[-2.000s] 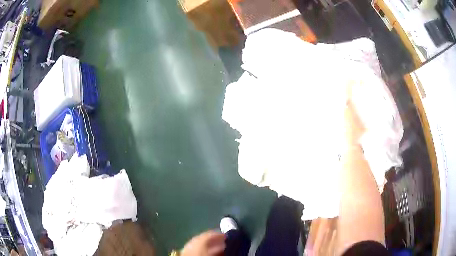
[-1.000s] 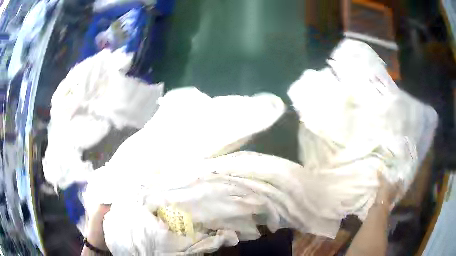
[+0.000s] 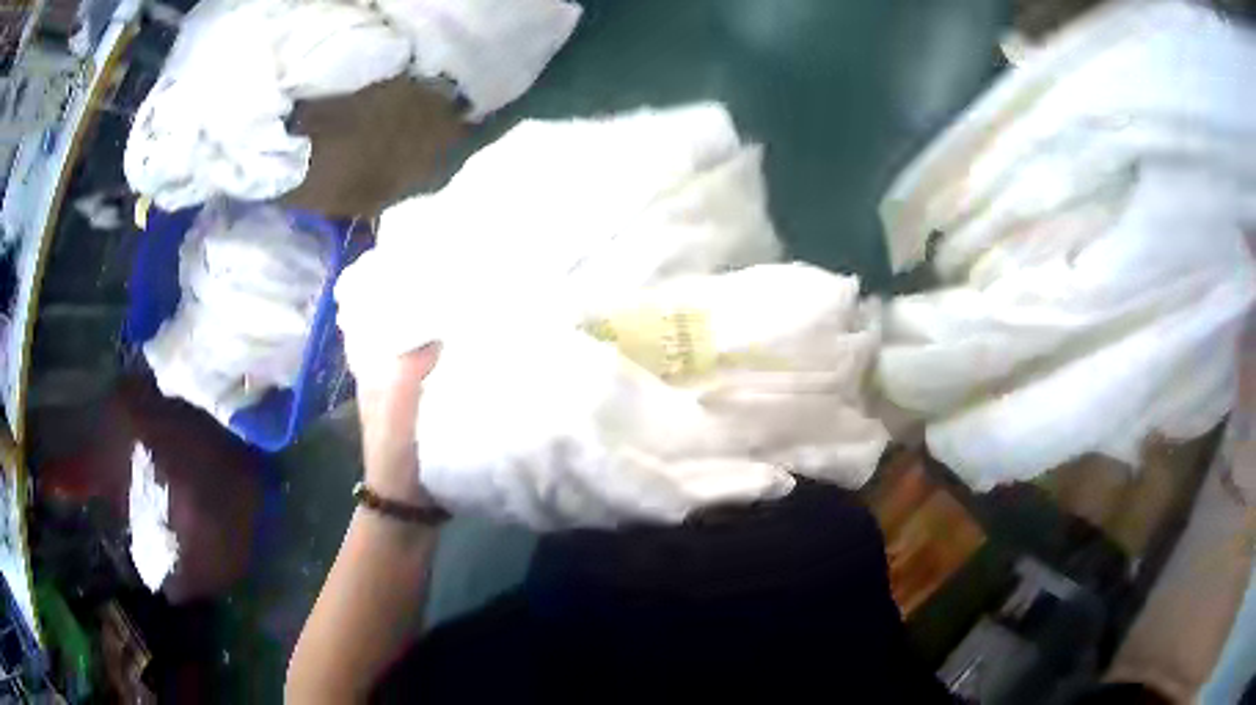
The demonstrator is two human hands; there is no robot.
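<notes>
A cream garment bundle (image 3: 551, 234) with a yellowish tie (image 3: 668, 342) around its middle is held up in front of my body. My left hand (image 3: 400, 400), with a dark bracelet at the wrist, is partly under the bundle's left side and grips it; the fingers are hidden by cloth. A second heap of cream garments (image 3: 1088, 262) is at the right, its cloth nearly touching the bundle. My right forearm shows at the lower right edge, running up behind this heap; my right hand is not visible.
A blue plastic crate (image 3: 325, 331) with white cloth stands on the left. Above it, more white garments (image 3: 221, 103) lie on a brown surface (image 3: 379, 145). Green floor (image 3: 840, 124) shows beyond the bundle. A brown wooden piece (image 3: 926, 534) and grey items are at the lower right.
My left hand, out of contact with the cloth two seconds ago, has taken hold of the tied bundle and lifted it closer. The view has turned, bringing the blue crate with cloth into sight.
</notes>
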